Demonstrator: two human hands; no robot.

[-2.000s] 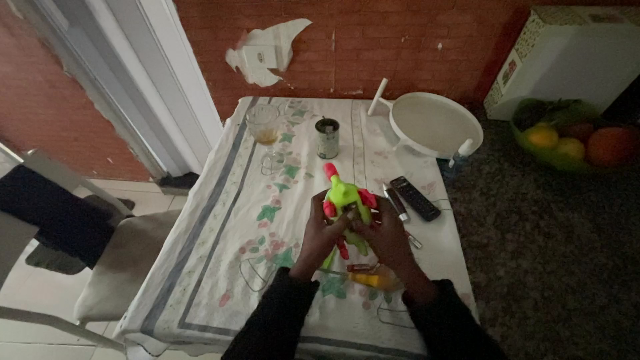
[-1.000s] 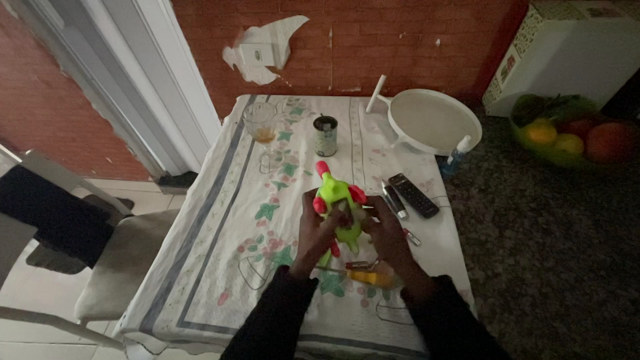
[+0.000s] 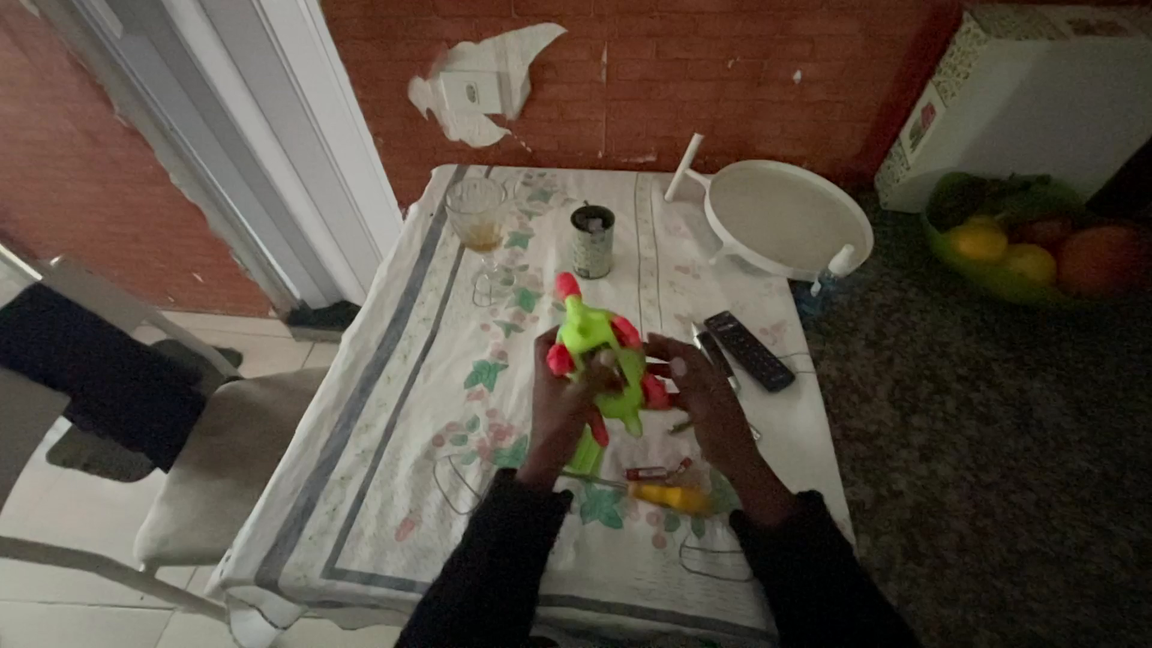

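Observation:
A lime-green plastic toy with red end parts (image 3: pixel 587 328) is held above the floral tablecloth (image 3: pixel 387 432), an opening in its body showing. My left hand (image 3: pixel 567 396) grips its left side, thumb over the opening. At its right side is my right hand (image 3: pixel 697 387), its fingers spread and apart; whether a fingertip touches the toy cannot be told. Below the toy lie a screwdriver with a yellow handle (image 3: pixel 670 497), small red cylinders that look like batteries (image 3: pixel 648 472) and a green piece (image 3: pixel 588 453). A black remote control (image 3: pixel 749 350) lies right of my right hand, beside a pen-like object (image 3: pixel 717 353).
Behind stand a stemmed glass with amber liquid (image 3: pixel 480 225), a tin can (image 3: pixel 592 243) and a round white tray-like object with a handle (image 3: pixel 787 216). A small spray bottle (image 3: pixel 823 281) and a green fruit bowl (image 3: pixel 1008 283) are on the right. A chair (image 3: pixel 225 459) stands left.
My right hand has moved a little to the right, away from the toy's middle, and its fingers have spread. My left hand still holds the toy.

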